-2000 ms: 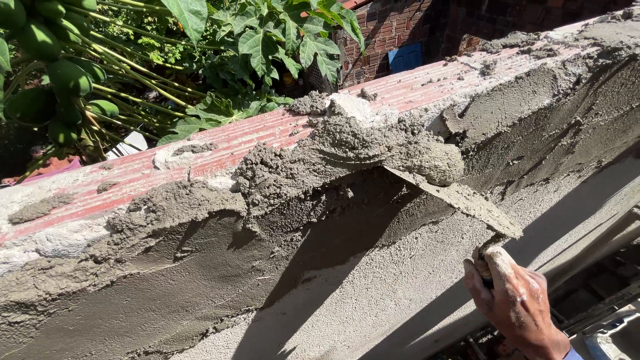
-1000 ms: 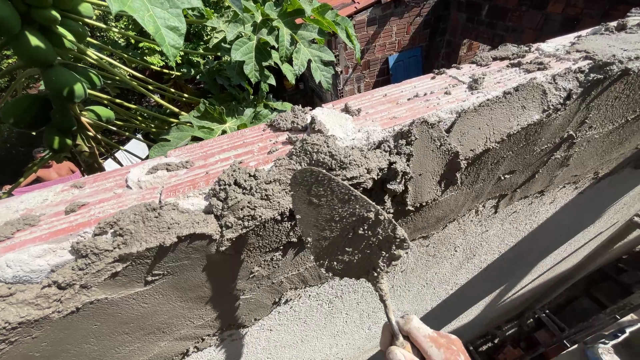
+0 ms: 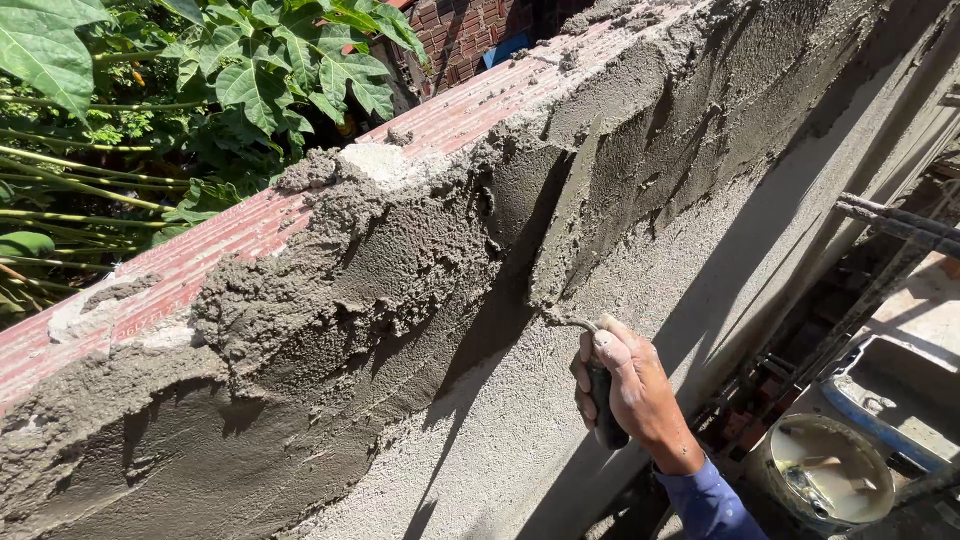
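Note:
My right hand [image 3: 630,382], dusty with mortar and in a blue sleeve, grips the dark handle of a mason's trowel [image 3: 566,217]. The mortar-coated blade is turned nearly edge-on against the wet mortar [image 3: 420,262] on the upper side of the wall, and it casts a long shadow to its left. Rough lumps of mortar lie along the wall's upper edge, beside the ribbed red clay bricks [image 3: 232,229]. Smoother mortar covers the wall to the right of the blade. Lower down, the wall [image 3: 480,442] has a pale, grainy surface. My left hand is out of view.
A bucket [image 3: 829,472] of cloudy water with tools in it stands below at the lower right, beside a blue-rimmed mortar trough [image 3: 892,397]. Metal bars [image 3: 900,225] jut in at the right. Large-leaved plants [image 3: 255,75] grow behind the wall, near a brick building [image 3: 465,34].
The trowel, its face broad to the view one second ago, is now nearly edge-on and farther right along the wall. More mortar lies spread where it was. The view has shifted right.

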